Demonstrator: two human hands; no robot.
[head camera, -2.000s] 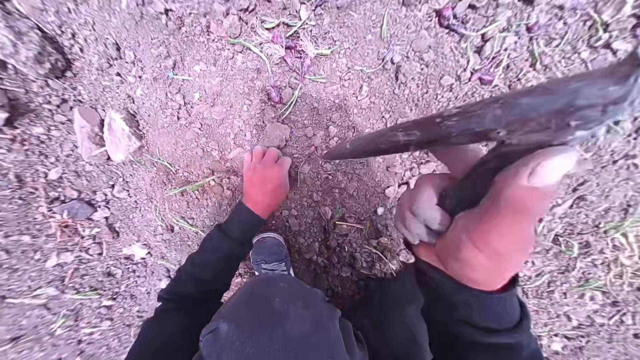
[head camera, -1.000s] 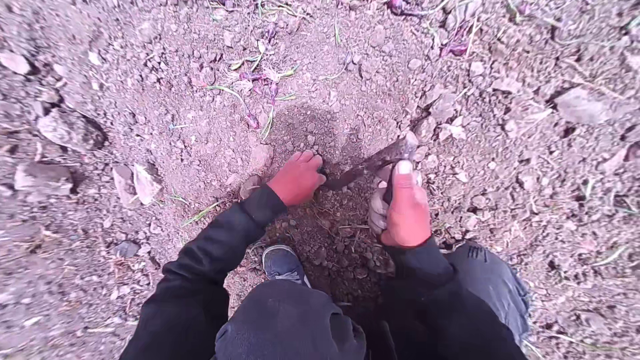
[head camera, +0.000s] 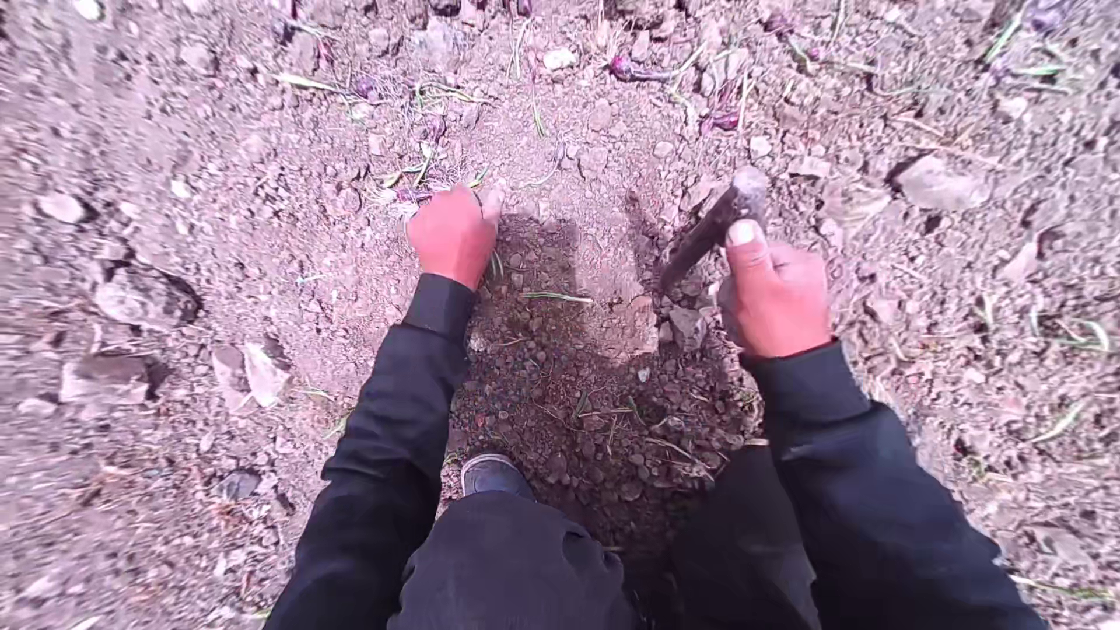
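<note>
My right hand (head camera: 777, 293) is closed around the handle of a pick-like digging tool with a dark metal head (head camera: 704, 232). The narrow end of that head points down to the left, close to the soil. My left hand (head camera: 455, 232) is near the ground, fingers curled, beside some red onions with green leaves (head camera: 424, 166); what its fingers hold, if anything, is hidden. More red onions lie beyond, one with a purple bulb (head camera: 623, 68) and another (head camera: 724, 121) past the tool. A loose green leaf (head camera: 557, 297) lies on the soil between my hands.
Dug, darker soil (head camera: 569, 411) lies between my arms, near my shoe (head camera: 495, 477). Stones sit at the left, among them a large one (head camera: 147, 297) and a pale one (head camera: 265, 374). A flat stone (head camera: 941, 184) lies at the right.
My left hand has moved forward from the dug soil to the onions. The tool, raised two seconds ago, is now low near the ground. The view has shifted.
</note>
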